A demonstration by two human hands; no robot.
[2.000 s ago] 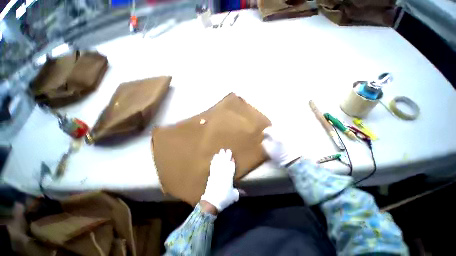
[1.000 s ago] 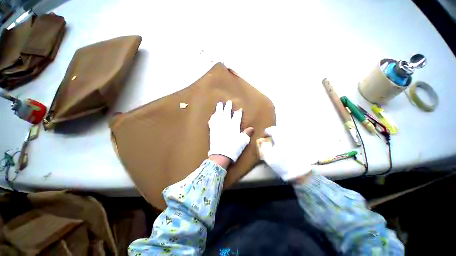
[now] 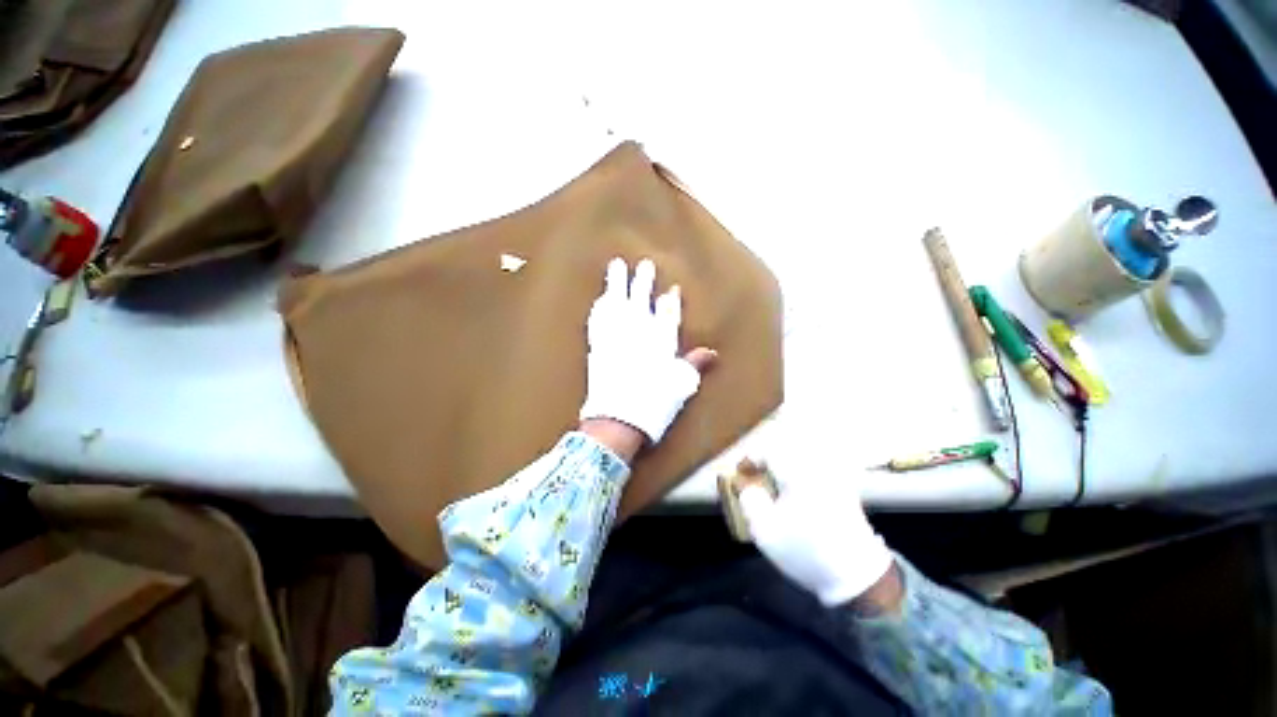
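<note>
A brown bag body (image 3: pixel 462 364) lies flat on the white table in front of me, its lower part over the front edge. A small cream marker sticker (image 3: pixel 513 262) is on its face. My left hand (image 3: pixel 637 350), in a white glove with a bare thumb tip, lies flat on the bag body with fingers spread. My right hand (image 3: pixel 812 525), also gloved, is off the bag's right side at the table's front edge. It holds a small yellowish-tan rubbing block (image 3: pixel 735 500) between thumb and fingers, not touching the bag.
Another bag body (image 3: pixel 252 161) lies back left, beside a red can (image 3: pixel 63 238). At right are a wooden-handled tool (image 3: pixel 966 325), a green-handled tool (image 3: pixel 1011 343), a thin green tool (image 3: pixel 945 455), a tool pot (image 3: pixel 1078 262) and a tape roll (image 3: pixel 1185 310). Brown bodies (image 3: pixel 105 602) are below left.
My right hand has moved down and away from the bag body's right edge with the block. My left hand stays flat on the bag. The camera view has shifted.
</note>
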